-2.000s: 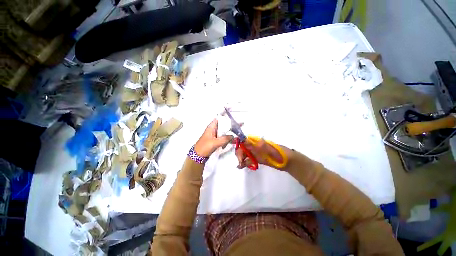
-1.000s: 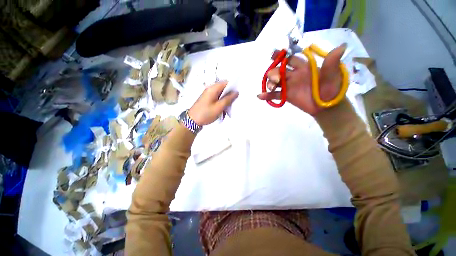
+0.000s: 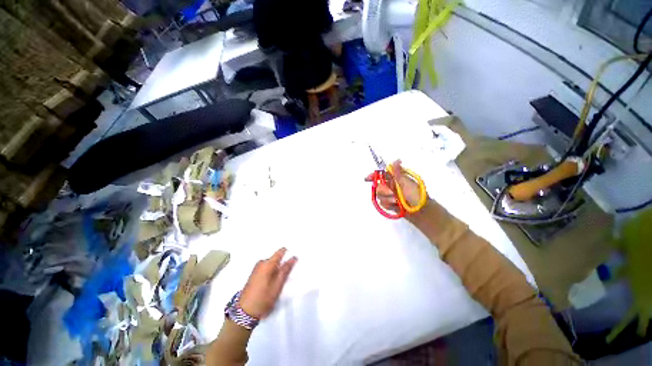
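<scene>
My right hand [image 3: 402, 191] holds the scissors [image 3: 389, 194] by their red and orange-yellow loops, over the far right part of the white cloth table [image 3: 314, 214]. The blades point away from me. My left hand [image 3: 266, 284] lies low over the near left part of the cloth, fingers apart. I see nothing in it; a white piece under it would be hard to tell from the white cloth. Bundles of cut pieces [image 3: 199, 207], khaki with white ties, are heaped at the left.
The steam iron [image 3: 543, 187] rests on a metal plate on the brown-covered stand at right, with hoses above. Crumpled white cloth [image 3: 447, 143] lies at the table's far right. Blue mesh [image 3: 96, 293] is among the bundles. A person in dark clothes [image 3: 294, 36] is beyond the table.
The view has tilted up and turned. The scissors were raised near the far edge and are now lower over the cloth. The white rectangle near my left forearm no longer shows.
</scene>
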